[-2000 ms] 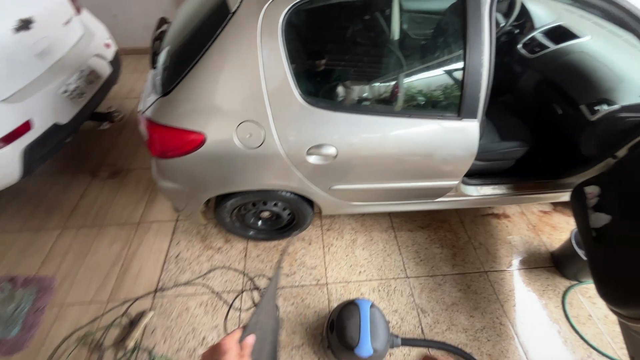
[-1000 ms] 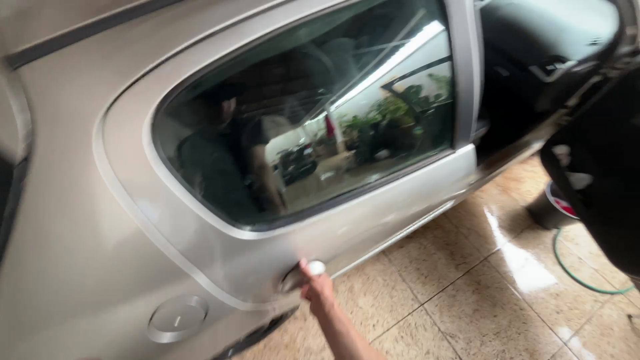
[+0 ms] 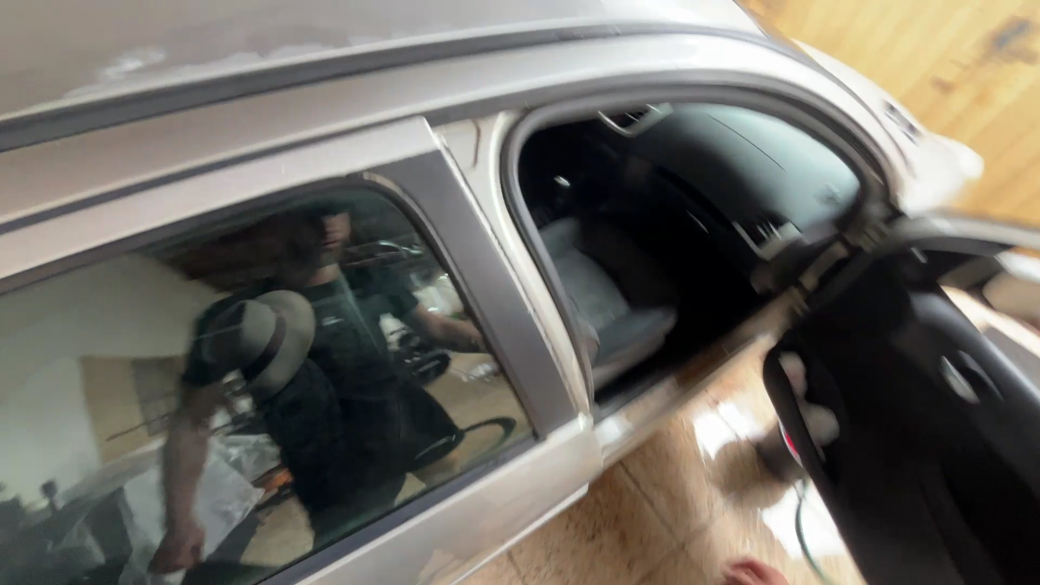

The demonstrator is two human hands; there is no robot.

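Observation:
Only a small, blurred part of my right hand shows at the bottom edge, right of centre, over the tiled floor. Whether it holds anything cannot be told. My left hand is out of view. The silver car's rear side door lies left of the hand, and its dark window reflects a person. A light hat with a dark band also shows in that glass. The front door stands wide open at the right, with small items in its pocket. Through the opening a dark seat is visible.
The car roof fills the upper left. Beyond the front door's edge, a bucket stands partly hidden on the shiny tiled floor. A green hose curves beside the door's lower edge.
My right hand was at the rear door's handle one second ago; it is now away from it, at the bottom edge. The view has swung toward the front opening.

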